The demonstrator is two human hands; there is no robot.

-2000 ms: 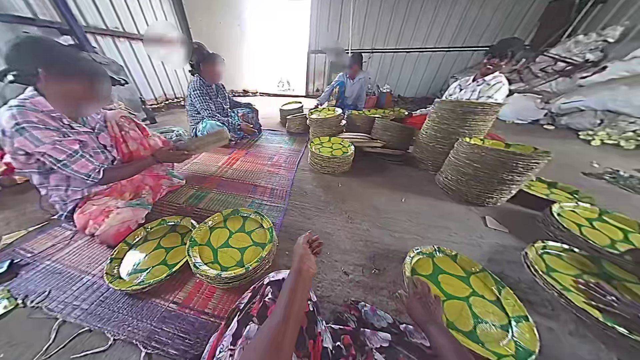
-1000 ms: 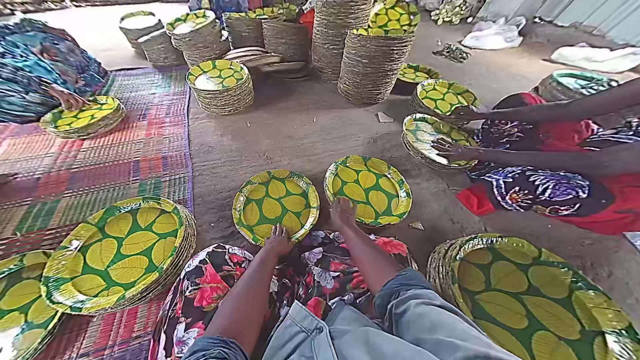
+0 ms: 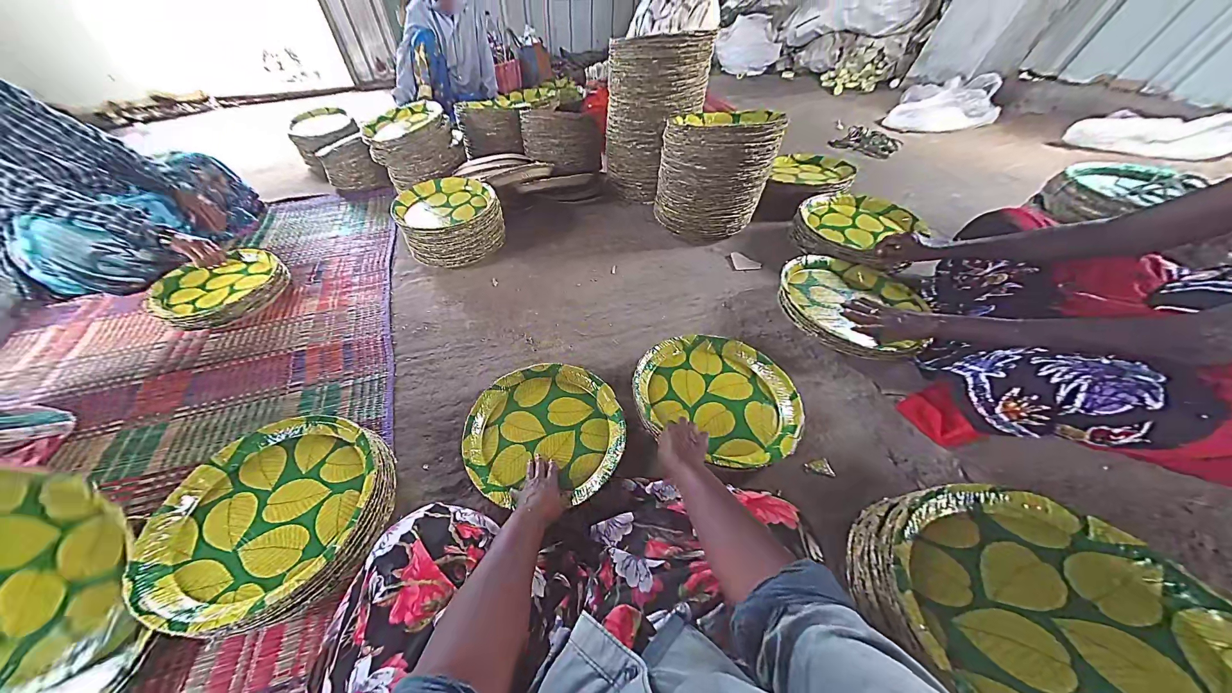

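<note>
Two round plates with a green and yellow leaf pattern lie on the floor before my knees. My left hand [image 3: 541, 493] rests on the near edge of the left leaf-patterned plate [image 3: 549, 423]. On the near left rim of the right leaf-patterned plate [image 3: 717, 399] is my right hand [image 3: 683, 445]; its fingertips are hard to make out. A stack of such plates [image 3: 260, 525] sits on the mat to my left, with another pile cut off at the left edge. A larger-looking stack [image 3: 1049, 577] stands close on my right.
A woven mat [image 3: 337, 289] covers the floor at left, where a person's hand touches a plate stack [image 3: 217, 284]. At right, a co-worker's hands rest on two stacks [image 3: 852, 298]. Tall plate stacks [image 3: 720, 173] stand ahead, with white sacks [image 3: 943, 104] behind.
Two seconds ago my left hand was raised off the plates and my right hand was on a plate. Now both hands are on plates. The view has swung downward and to the right.
</note>
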